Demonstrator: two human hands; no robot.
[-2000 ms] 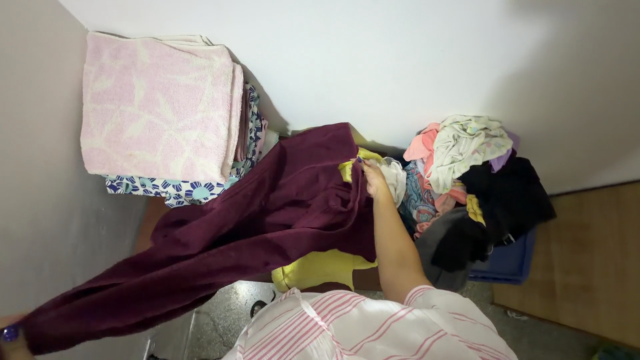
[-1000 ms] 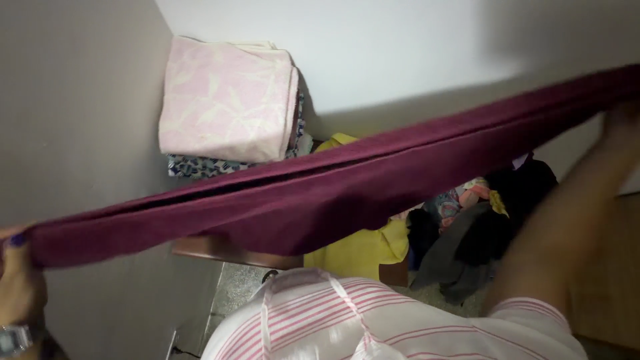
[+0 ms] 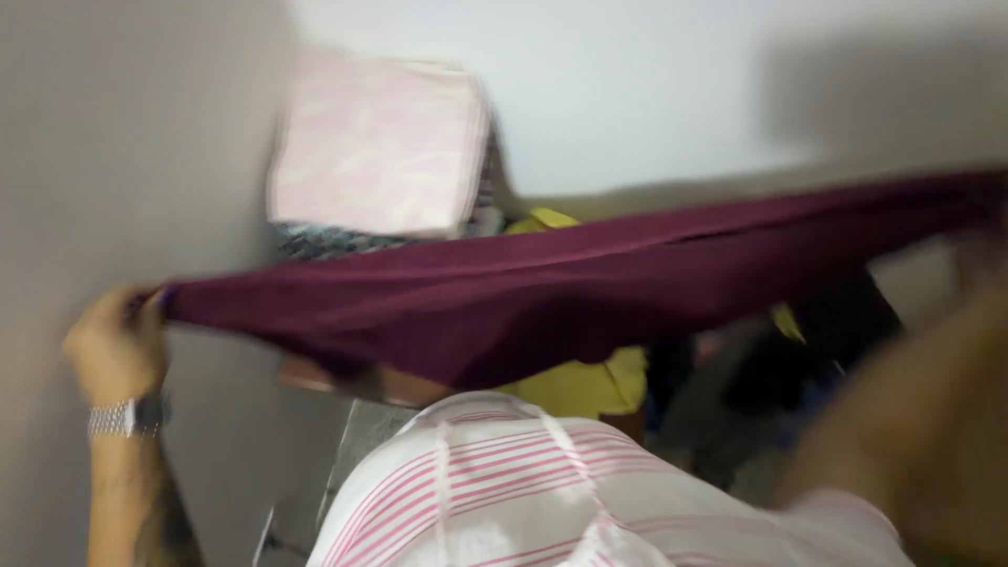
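A maroon cloth garment is stretched across the view between my two hands, folded lengthwise and sagging in the middle. My left hand, with a metal watch on the wrist, grips its left end. At the right edge, my right hand is blurred and partly cut off where the garment's other end is; its fingers cannot be made out. Behind the garment lies a yellow cloth, partly hidden by it.
A stack of folded fabric topped by a pink and white towel stands at the back left, against the walls. Dark clothes are heaped at the right, partly hidden by my arm. A brown surface edge shows below the garment.
Two seconds ago my right hand was near the middle, by the clothes heap; it has moved out to the right edge, and the maroon garment has gone from hanging bunched to stretched across.
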